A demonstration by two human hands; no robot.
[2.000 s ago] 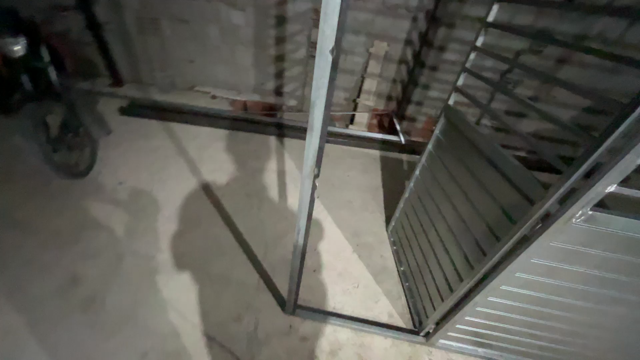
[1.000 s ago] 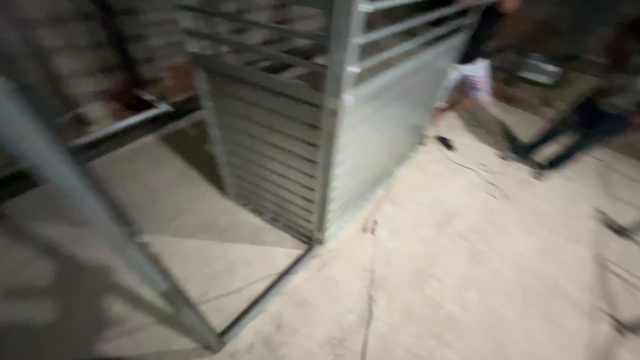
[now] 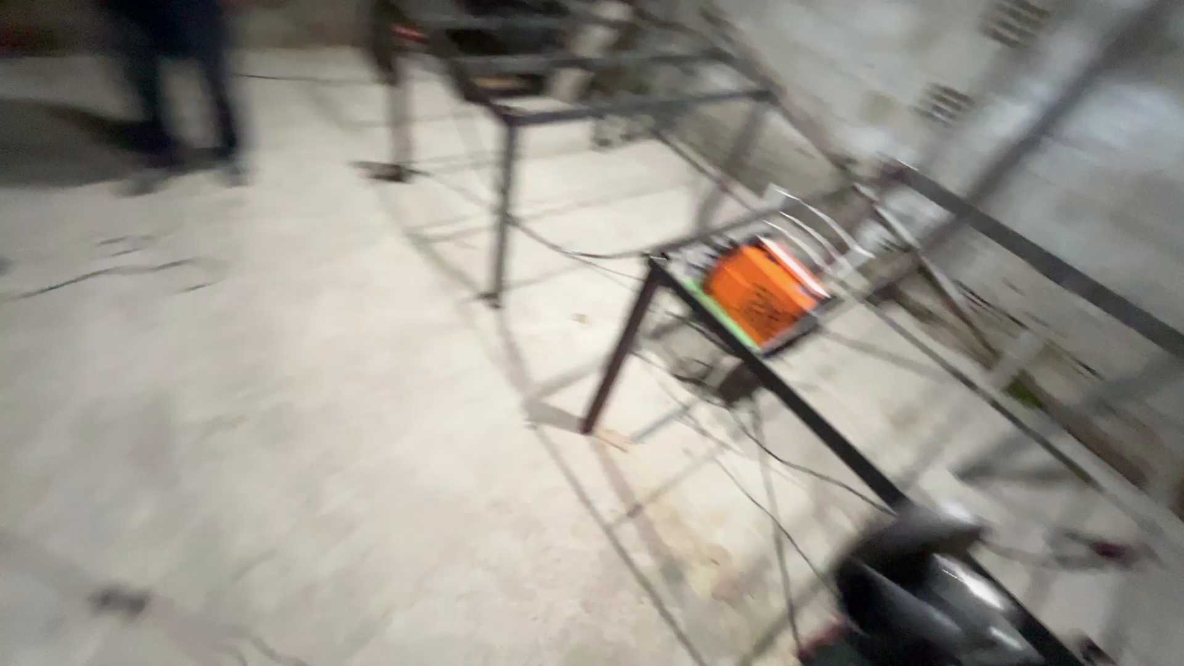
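Neither my left hand nor my right hand shows in the head view. An orange box-shaped machine (image 3: 766, 289) with a pale handle rests on a dark metal frame table (image 3: 795, 398), its cables hanging below. At the lower right, a glossy black rounded object (image 3: 925, 583), perhaps a welding helmet, lies over the same frame's bar; blur hides its details. Another metal frame table (image 3: 638, 106) stands farther back.
A person in dark trousers (image 3: 176, 92) stands at the upper left. Cables (image 3: 564, 252) run between the frames, and a thin cable (image 3: 102, 276) lies on the concrete floor at left. A block wall (image 3: 1091, 166) rises on the right.
The view has swung far round, from the slatted metal gate panels to the frame tables and the orange machine. My hands show in none of the frames.
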